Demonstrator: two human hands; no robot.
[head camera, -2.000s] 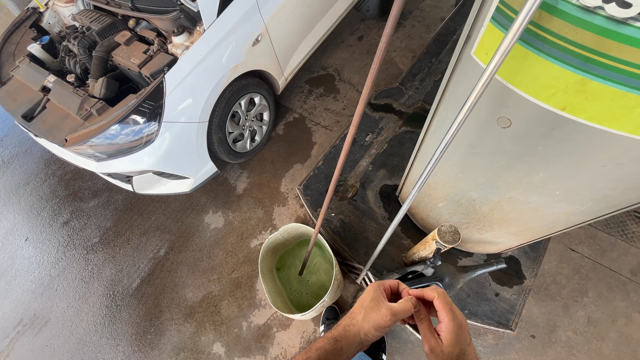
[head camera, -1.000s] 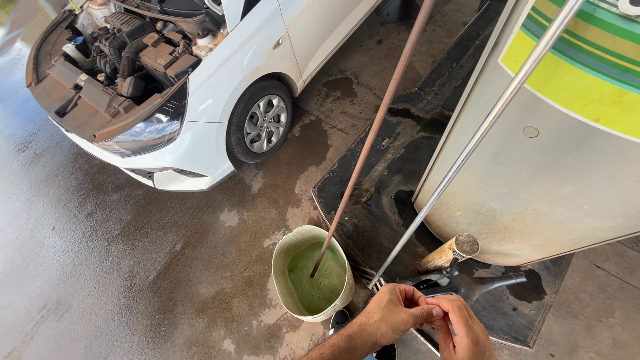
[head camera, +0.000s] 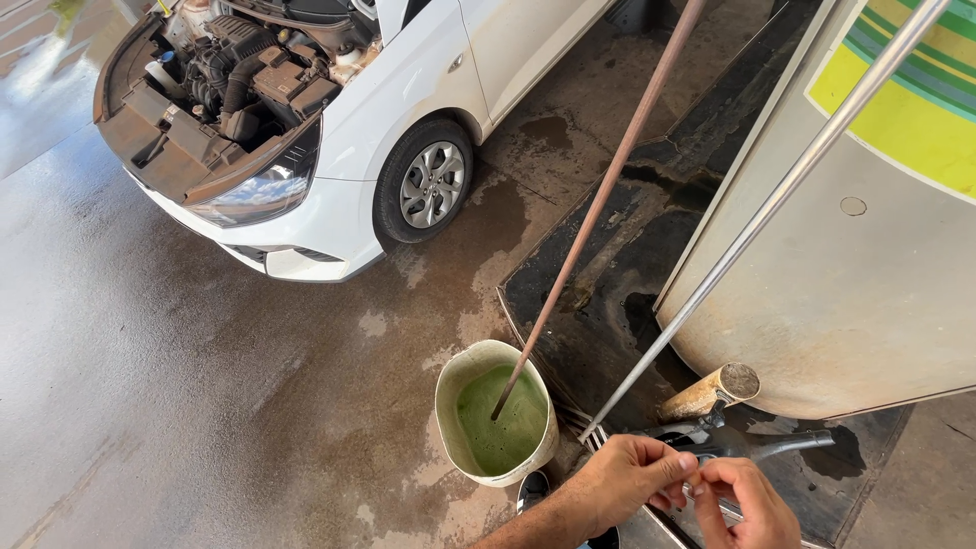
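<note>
Near the bottom edge, my left hand and my right hand meet at the fingertips. Thumb and forefinger of each are pinched together; something small and pale may be between them, too small to name. Just left of the hands stands a white plastic bucket of green liquid, a reddish-brown pole dipping into it. A metal pole slants down to the floor beside the bucket. Behind my hands lie a dark spouted container and an upright, stained pipe stub.
A white car with its engine bay exposed stands at the upper left. The wet concrete floor has dark patches. A rounded grey cabinet with green and yellow stripes rises at right from a black base. A shoe shows below the bucket.
My hands remain together at the fingertips, with small shifts of the fingers. The view has moved slightly, so the car sits farther right than two seconds ago.
</note>
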